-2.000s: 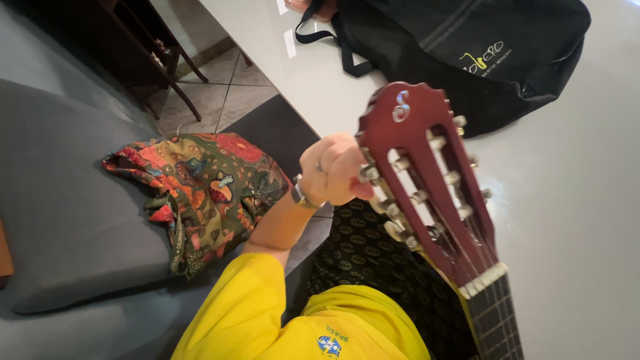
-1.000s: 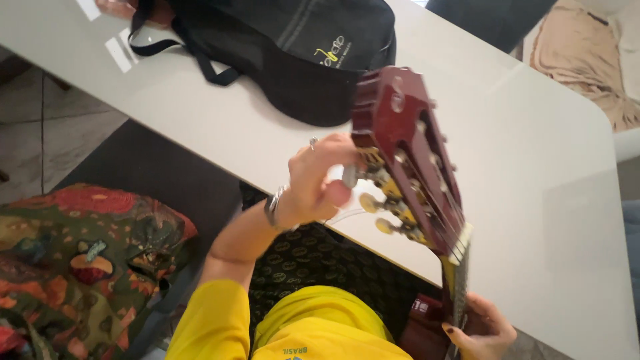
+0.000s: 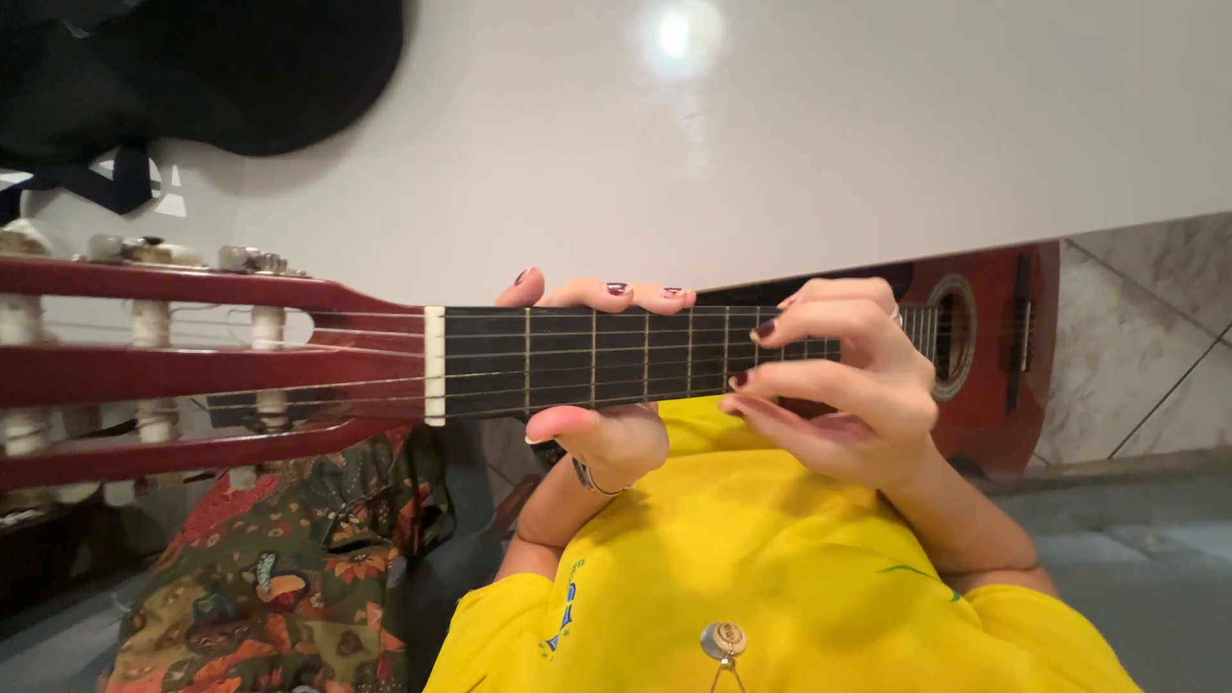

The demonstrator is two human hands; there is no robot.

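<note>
A classical guitar with a reddish-brown body (image 3: 1025,423) lies across my front, its headstock (image 3: 366,361) at the left and its sound hole at the right. My left hand (image 3: 616,438) wraps the neck from behind near the nut (image 3: 435,366); the thumb is at the lower edge and several fingertips show past the upper edge. My right hand (image 3: 847,375) is bent over the fretboard (image 3: 616,356) farther toward the body, fingertips at or just above the strings. Whether those fingertips press the strings cannot be told. White-rollered tuning pegs line the headstock.
A white glossy table (image 3: 770,173) stretches beyond the guitar, with a black bag (image 3: 241,67) and its strap at the upper left. A flower-patterned cloth item (image 3: 279,587) lies at the lower left. Tiled floor (image 3: 1145,337) and a grey surface (image 3: 1145,549) show at the right.
My left hand has moved from the tuning pegs to the neck near the nut. My right hand, at the neck one second ago, is now over the fretboard. The view has swung strongly.
</note>
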